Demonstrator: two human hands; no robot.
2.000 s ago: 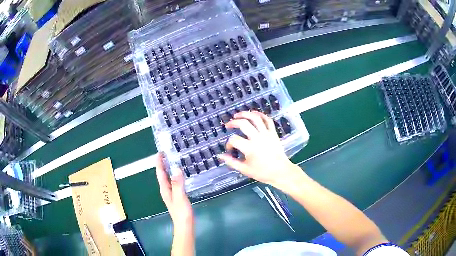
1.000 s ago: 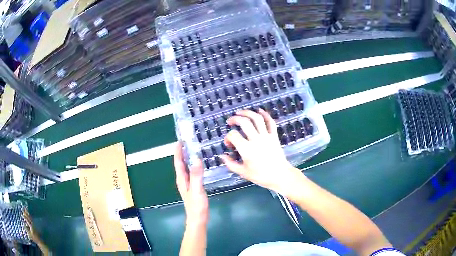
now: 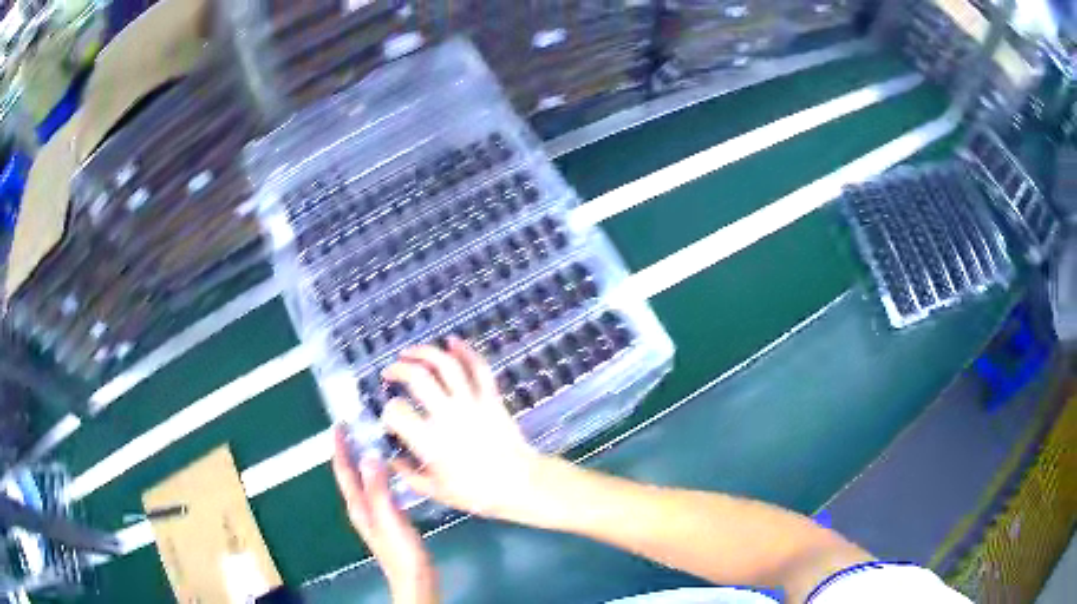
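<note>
A clear blister tray (image 3: 366, 130) lies on top of a tray stack on the green bench, slightly blurred. Its long rows hold black round parts (image 3: 537, 301) standing on edge; the far end section shows no parts. My left hand (image 3: 384, 513) is against the near left corner of the tray, thumb and fingers at its edge; whether it grips is unclear. My right hand (image 3: 455, 431) lies over the near left rows with curled fingers touching the parts. The fingertips hide what is under them, so I cannot tell if a part is held.
A cardboard sheet (image 3: 213, 537) with a marker pen (image 3: 167, 512) lies at lower left. Another filled tray (image 3: 933, 242) is at the right. Stacked packs (image 3: 154, 224) line the bench back. A blue stool (image 3: 1016, 360) is under the bench at right.
My right hand has moved left along the near rows towards my left hand, uncovering parts at the right. The view has shifted, so the tray appears lower and further left.
</note>
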